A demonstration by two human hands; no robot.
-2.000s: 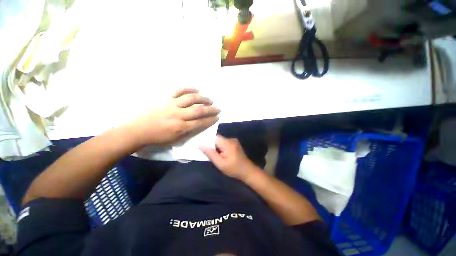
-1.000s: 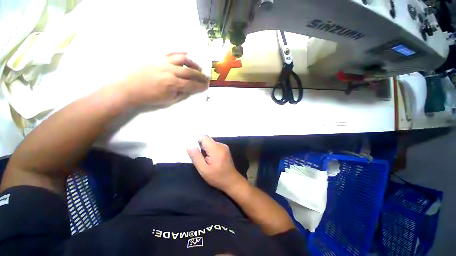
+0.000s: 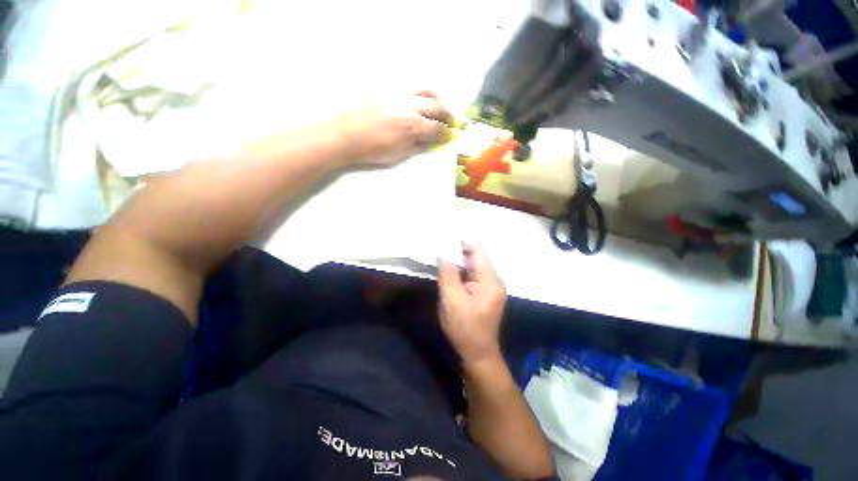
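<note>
White fabric panel (image 3: 376,207) lies on the white table, its outline mostly lost in glare. My left hand (image 3: 406,131) rests on it just left of the needle area, fingertips close to the presser foot (image 3: 482,120). My right hand (image 3: 472,291) is at the table's front edge, thumb and fingers pinching the panel's near edge. The sewing machine head (image 3: 659,113) stands right of my left hand. An orange-red mark (image 3: 491,164) shows on the machine bed beside the needle.
Scissors with black handles (image 3: 580,221) lie right of the needle. Cream strips (image 3: 150,94) are heaped at the left. A blue basket (image 3: 673,423) with folded white pieces (image 3: 569,413) is below the table at the right. A red-handled object (image 3: 691,228) sits under the machine arm.
The view has shifted and tilted, bringing the machine head into sight. My left hand has moved from the table's front edge up to the needle. My right hand stays near the front edge.
</note>
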